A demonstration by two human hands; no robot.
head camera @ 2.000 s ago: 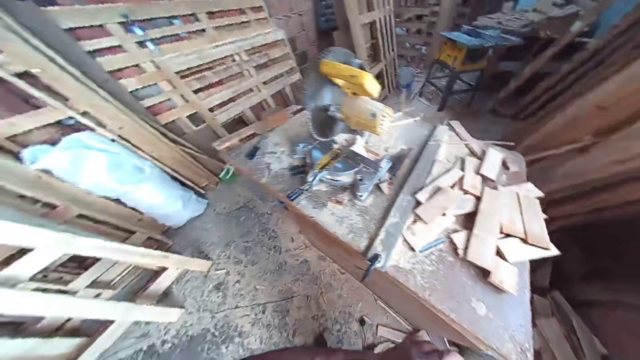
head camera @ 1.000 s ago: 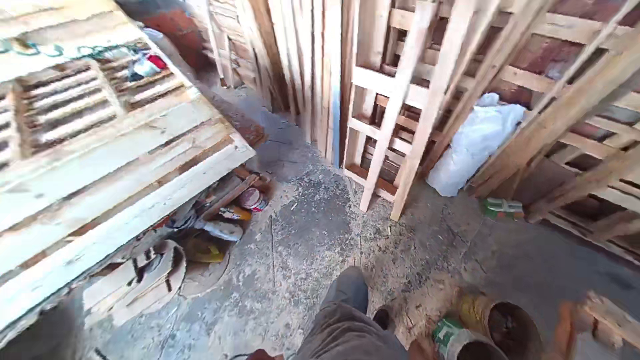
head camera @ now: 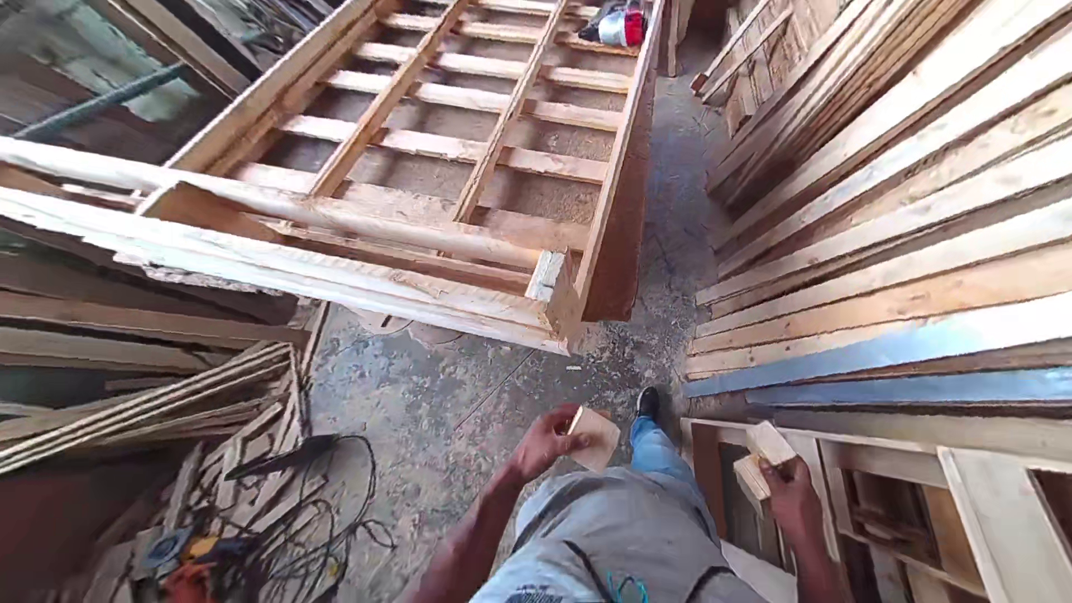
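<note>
Low in the head view, my left hand (head camera: 543,445) grips a flat, pale wooden block (head camera: 596,439) in front of my waist. Over to the right, my right hand (head camera: 791,486) holds two small wooden blocks, one (head camera: 770,444) above the other (head camera: 752,477). Ahead of both hands lies a large slatted wooden frame (head camera: 494,155), its near corner (head camera: 553,289) pointing toward me. At its far end rests a red and silver object (head camera: 621,27) that I cannot identify.
Long wooden boards (head camera: 888,276) stand stacked along the right, above a wooden frame panel (head camera: 896,444). Wood offcuts (head camera: 209,469), tangled black cables (head camera: 335,511) and power tools (head camera: 197,553) lie at lower left. Sawdust-strewn concrete floor (head camera: 435,410) shows between them.
The view has swung far round, from the saw bench, past leaning pallets, to the slatted frame. Both hands now show plainly with wooden blocks in them.
</note>
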